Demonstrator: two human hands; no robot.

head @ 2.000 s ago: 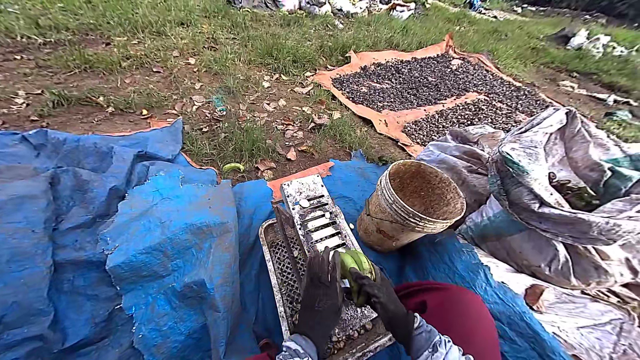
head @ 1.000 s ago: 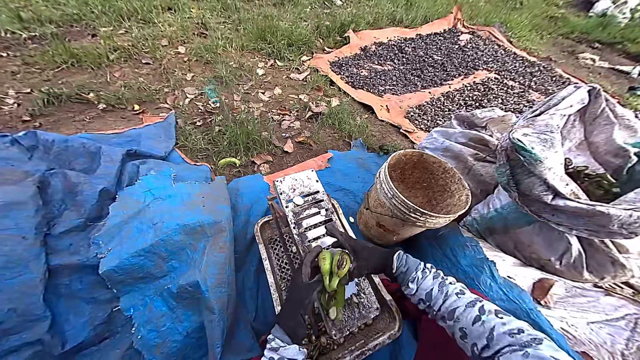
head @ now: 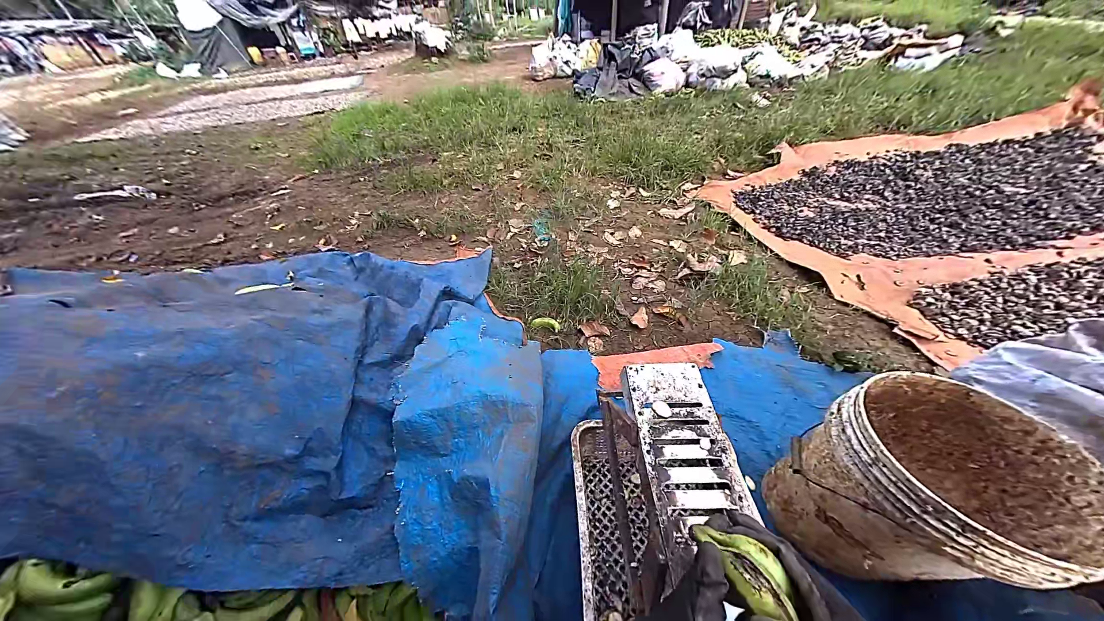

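Green plantains (head: 749, 569), one with a dark split along its skin, lie between my two dark-gloved hands at the bottom of the head view. My right hand (head: 806, 565) is closed round their right side and top. Against their left side is my left hand (head: 697, 591), partly cut off by the frame edge. Just beyond the hands, a slotted, white-stained slicing board (head: 681, 388) leans over a mesh-bottomed plastic crate (head: 589, 517). Pale slices rest on the board. A dark strip (head: 623, 440) runs along its left side.
A dirty plastic bucket (head: 828, 483) stands to the right. Blue tarp (head: 216, 414) spreads left, with green plantains (head: 65, 586) at its lower edge. Dark pieces (head: 914, 194) cover an orange sheet (head: 828, 276) at the right. Filled sacks (head: 664, 76) lie farther back.
My right hand has drawn back from over the board to the right side of the plantains. The view has tilted up and left, bringing the plantains at the lower left into sight.
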